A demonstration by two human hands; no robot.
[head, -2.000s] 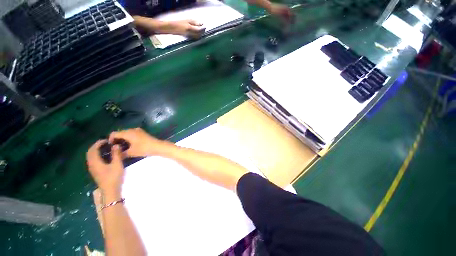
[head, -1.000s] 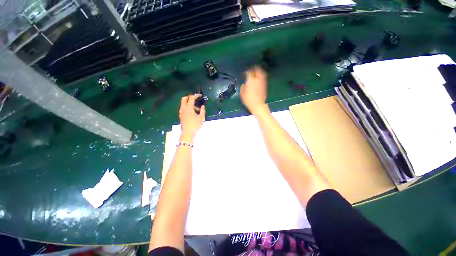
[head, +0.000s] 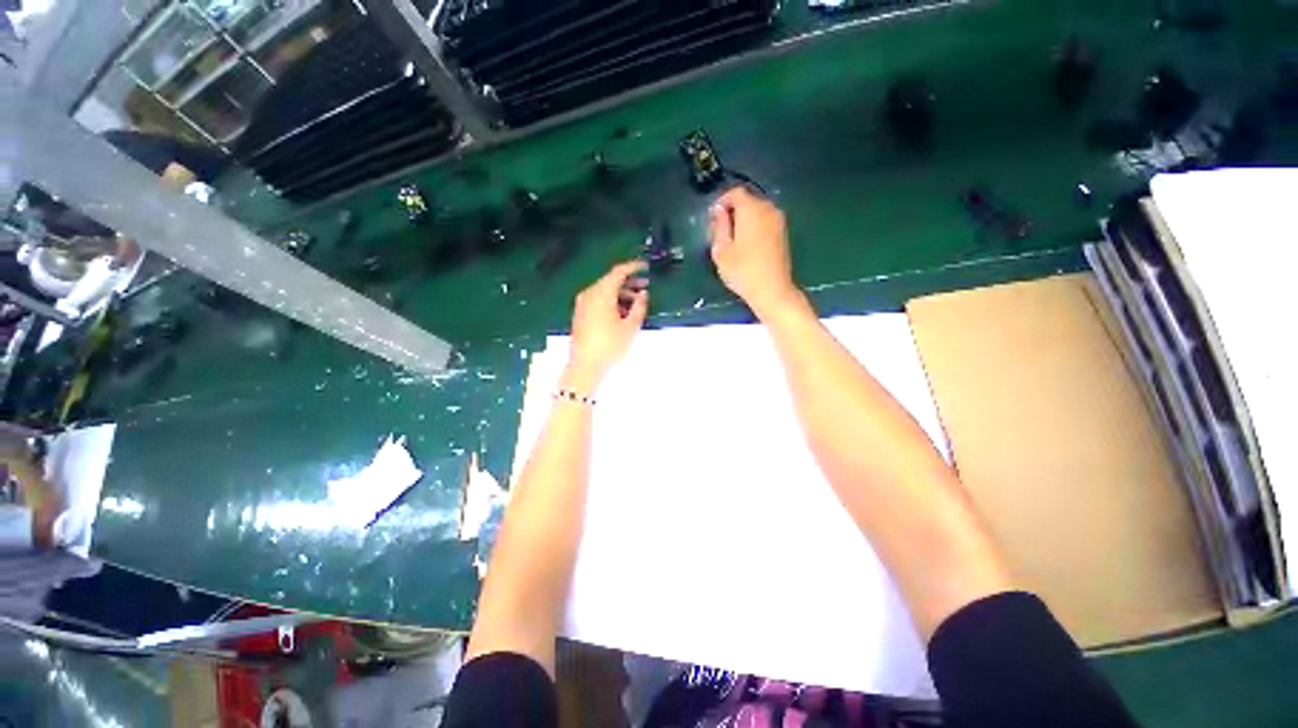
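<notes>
My left hand [head: 609, 316] is over the top left edge of the white work sheet [head: 726, 484], fingers curled. A small dark part [head: 662, 253] lies just beyond its fingertips. Something dark shows between thumb and fingers, but I cannot tell whether it is held. My right hand [head: 755, 249] is above the green surface, fingers bent. Directly beyond it lies an electronic unit [head: 700, 159] with a yellow and white speckled face. A dark cable shows by the right fingers; a grip on it cannot be made out.
A cardboard sheet [head: 1068, 455] and a tray stack [head: 1189, 384] are at right. A grey post [head: 271, 242] slants across the left. A crumpled white tissue [head: 377, 484] and a pale scrap [head: 480, 498] lie left of the sheet. Another person's hand [head: 36, 491] is at far left.
The view has swung left. Both hands have come apart from the dark object they held together at first. The right hand now sits close to the speckled unit.
</notes>
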